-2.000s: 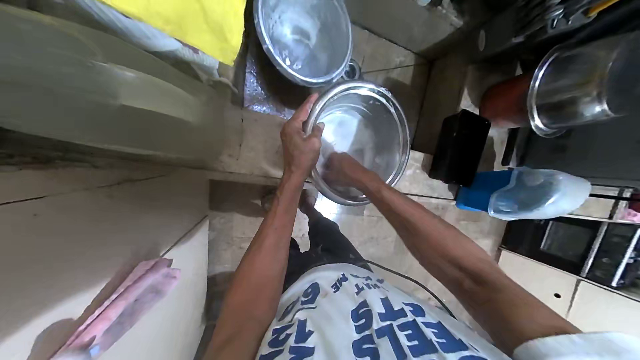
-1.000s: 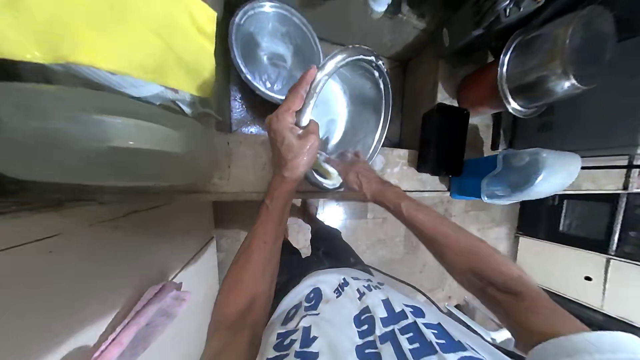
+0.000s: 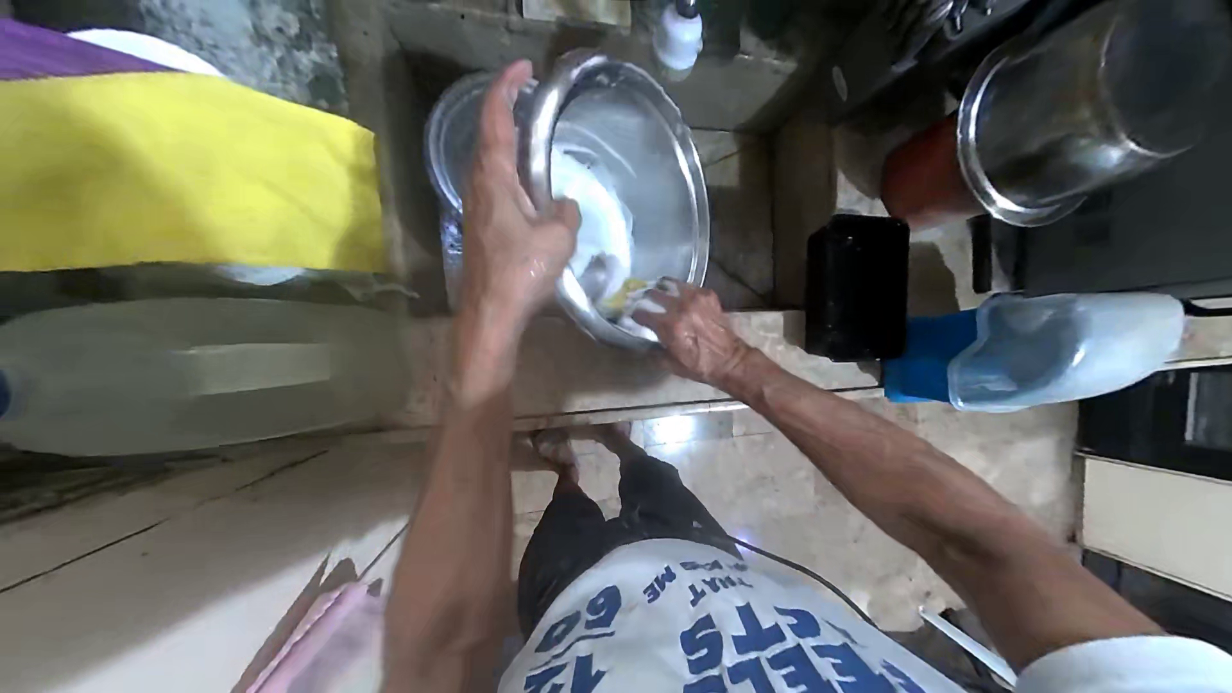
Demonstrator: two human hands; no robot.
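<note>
A round metal basin [image 3: 664,183] is tilted over the sink, its inside wet with suds. My left hand [image 3: 520,231] grips its left rim, thumb toward the inside and fingers along the outside. At the lower right rim, my right hand [image 3: 683,322] holds a yellowish sponge [image 3: 626,295] covered in foam, pressed to the basin's inner wall. Behind my left hand, a second metal basin [image 3: 445,144] is partly hidden.
A yellow cloth [image 3: 183,173] and a large translucent container [image 3: 192,375] lie at left. To the right stand a black container [image 3: 857,287], a clear plastic pitcher [image 3: 1068,348] and a metal pot [image 3: 1049,115]. A white bottle [image 3: 679,40] is behind the basin.
The held basin has tilted up and now overlaps the second basin, which both earlier frames show more fully. My right hand has moved from inside the basin to its lower right rim.
</note>
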